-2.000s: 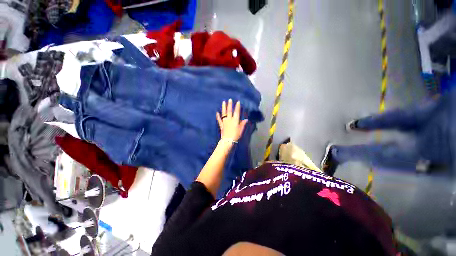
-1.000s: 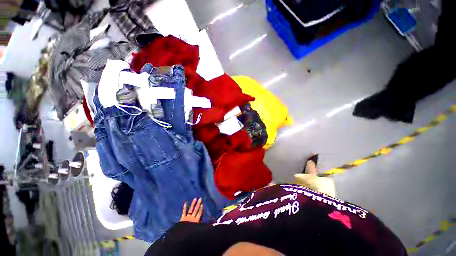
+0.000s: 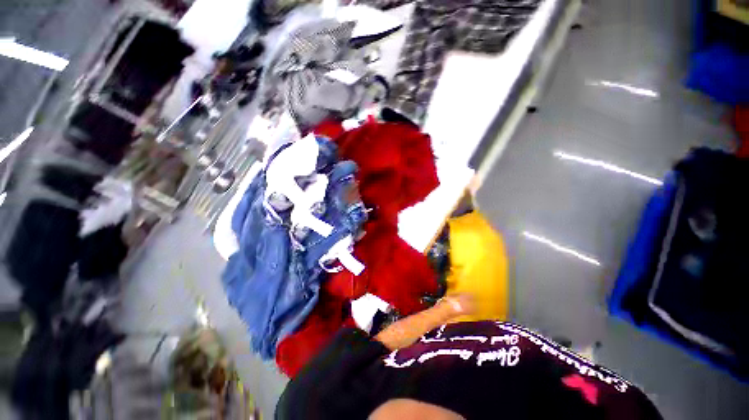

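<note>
My left hand (image 3: 457, 304) is small and blurred at the lower edge of a yellow cloth or bag (image 3: 479, 258). Its fingers are not clear, so I cannot tell whether it grips the yellow thing. My forearm crosses the front of the red garments (image 3: 394, 168), heaped on the white table (image 3: 472, 98). A blue denim garment (image 3: 267, 271) with white strips and ties lies bunched on their left. A dark patterned piece lies between the red and the yellow. My right hand is out of view.
Grey striped cloth (image 3: 316, 74) and dark plaid cloth (image 3: 460, 37) lie farther back on the table. A blue crate (image 3: 636, 262) with dark contents stands on the floor at right. Blurred racks and dark heaps are at left.
My left hand has left the denim and moved right to the yellow thing. The denim now looks more bunched. The view has turned, and the crate shows lower at right.
</note>
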